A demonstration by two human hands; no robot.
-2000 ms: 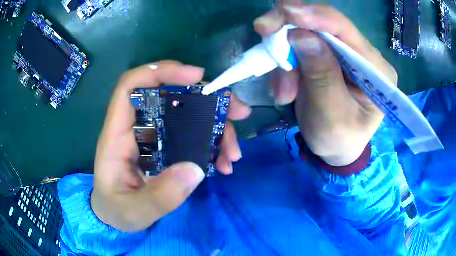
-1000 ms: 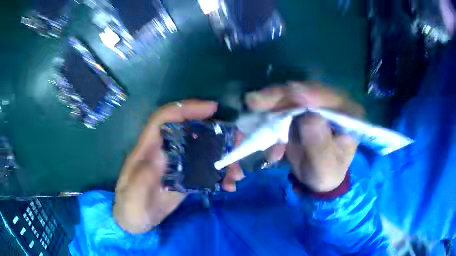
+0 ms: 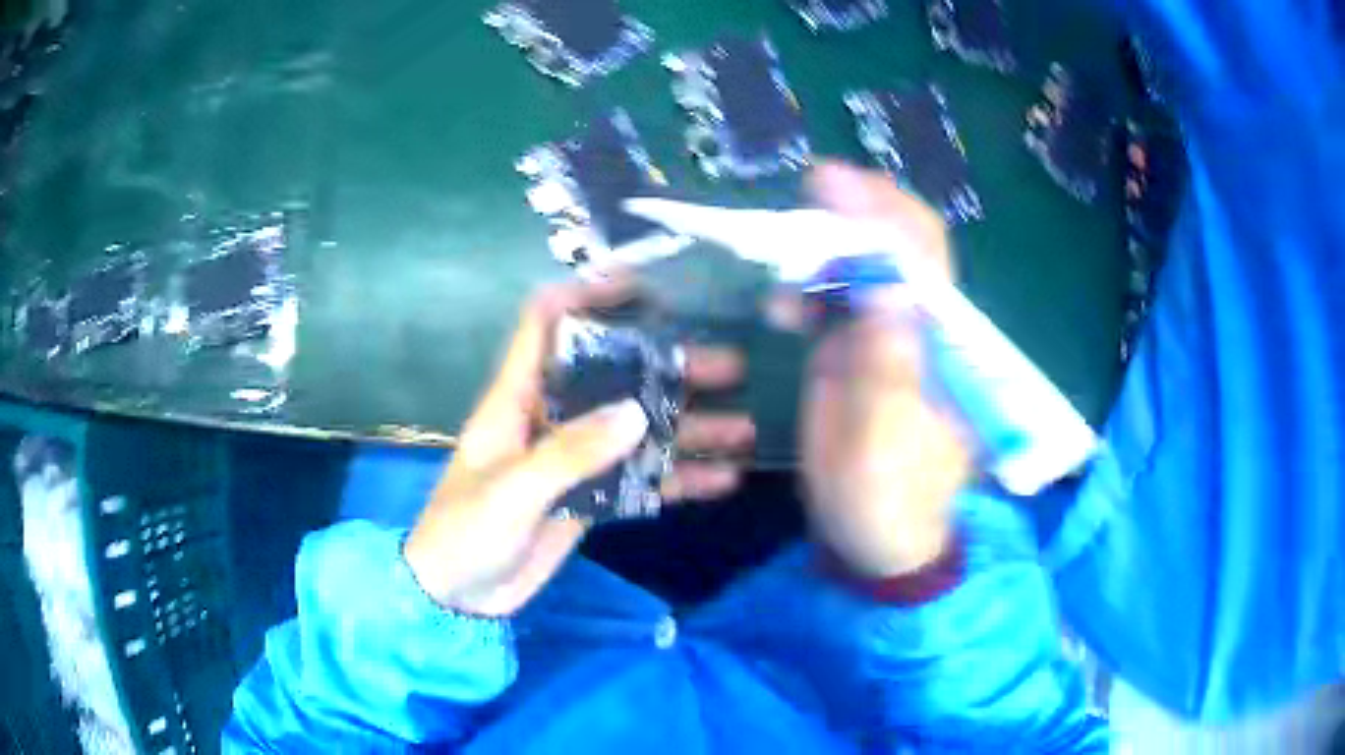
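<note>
My left hand [image 3: 509,472] holds a blue circuit board [image 3: 649,479] above the bench's near edge. Its thumb lies over the black heatsink [image 3: 593,375] on the board. My right hand [image 3: 878,398] holds the white glue tube [image 3: 1018,406], which slants down to the right. The white tapered nozzle [image 3: 738,229] points left, above and apart from the held board. It passes in front of a board lying on the bench. My right hand and the tube are blurred.
Several more boards [image 3: 741,106] lie on the green mat [image 3: 398,162] at the back and right, and others [image 3: 236,283] at left. A dark perforated crate [image 3: 162,590] is at lower left. A neighbouring worker's blue sleeve [image 3: 1254,325] is close at right.
The camera view has shifted, showing more of the bench. The nozzle, at the held board before, is now away from it. My left thumb lies over the board's face again.
</note>
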